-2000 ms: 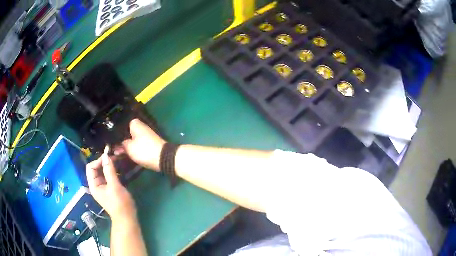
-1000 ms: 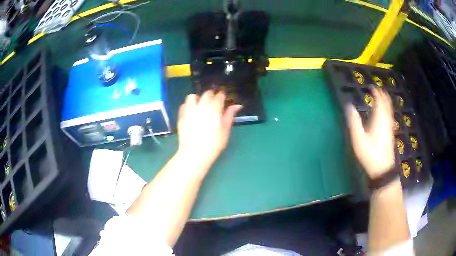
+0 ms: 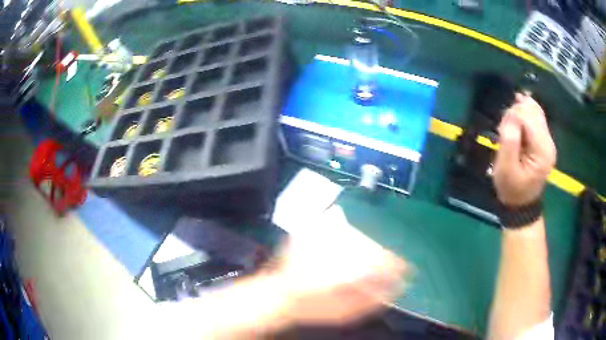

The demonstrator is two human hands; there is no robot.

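Observation:
My right hand [image 3: 525, 153] is over the black clamp fixture [image 3: 472, 169] at the right, fingers curled near its upper part. The hand hides what the fingertips touch; no red grip shows. My left hand [image 3: 369, 275] is a motion blur low in the middle, in front of the white paper slips; I cannot tell whether it holds anything. The left foam tray [image 3: 216, 119] is tilted left of the blue box. Gold round parts [image 3: 150, 163] sit in several of its left pockets; its right pockets show no parts.
The blue control box [image 3: 359, 113] stands between tray and fixture, a clear cylinder [image 3: 364, 63] on top. White paper slips [image 3: 305, 199] lie before it. A right foam tray [image 3: 588, 265] is cut off at the right edge. A red object [image 3: 58, 176] is at the left.
The view has swung left, bringing the left foam tray into the middle. My right hand has moved from the right tray to the fixture. My left hand has left the fixture and moved lower.

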